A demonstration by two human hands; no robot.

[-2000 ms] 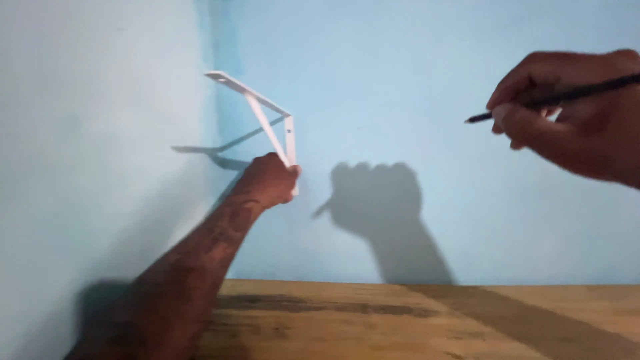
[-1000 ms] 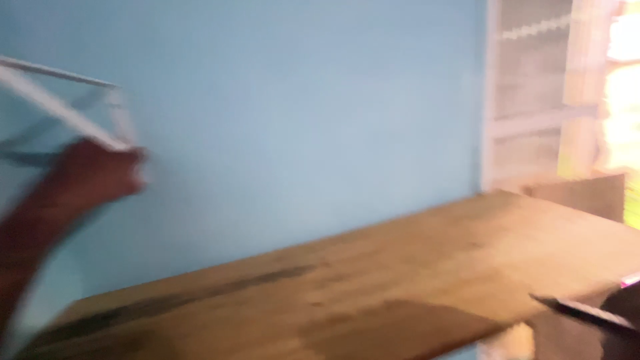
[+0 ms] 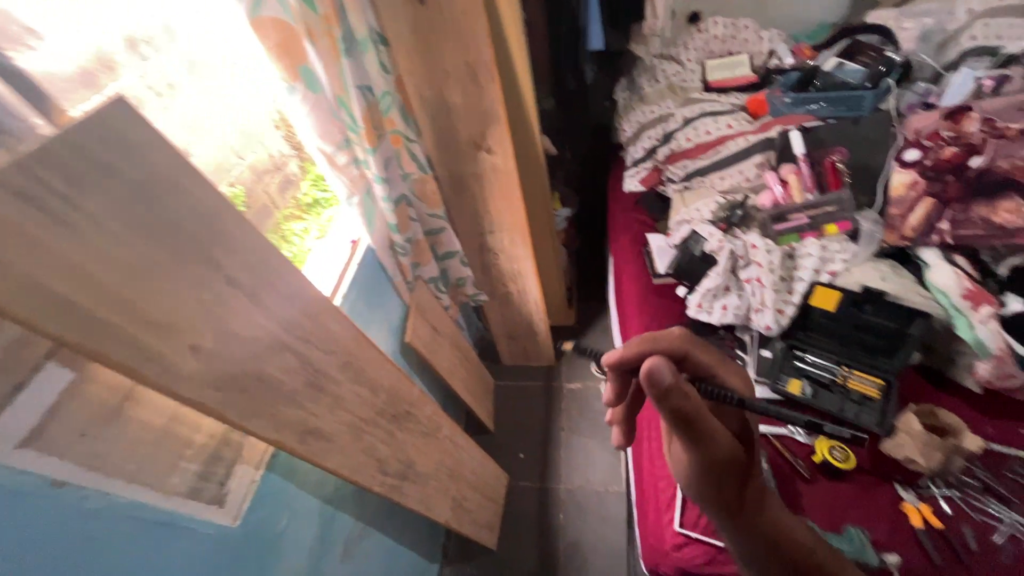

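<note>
My right hand (image 3: 692, 408) holds a slim black pen-like tool (image 3: 768, 410) between thumb and fingers, its light tip pointing up and left, over the edge of a bed. My left hand is out of view, and so is the white bracket. On the dark red bed cover (image 3: 656, 296), right of the hand, lie an open black tool case (image 3: 852, 352) with yellow-marked tools, a yellow tape measure (image 3: 834, 454), orange-handled pliers (image 3: 920, 512) and a crumpled brown paper bag (image 3: 932, 438). A long wooden board (image 3: 240, 336) slants across the left side.
A tall wooden plank (image 3: 480, 176) stands beside a floral curtain (image 3: 392, 152) and the bright window. A smaller board (image 3: 450, 356) leans by the blue wall. Dark floor tiles (image 3: 528, 448) run between wall and bed. Clothes and a blue basket (image 3: 832, 100) lie farther back on the bed.
The view has swung far right, from the blue wall to the bed. My left hand, earlier holding the white bracket at the wall, has left the view. My right hand still holds the black tool.
</note>
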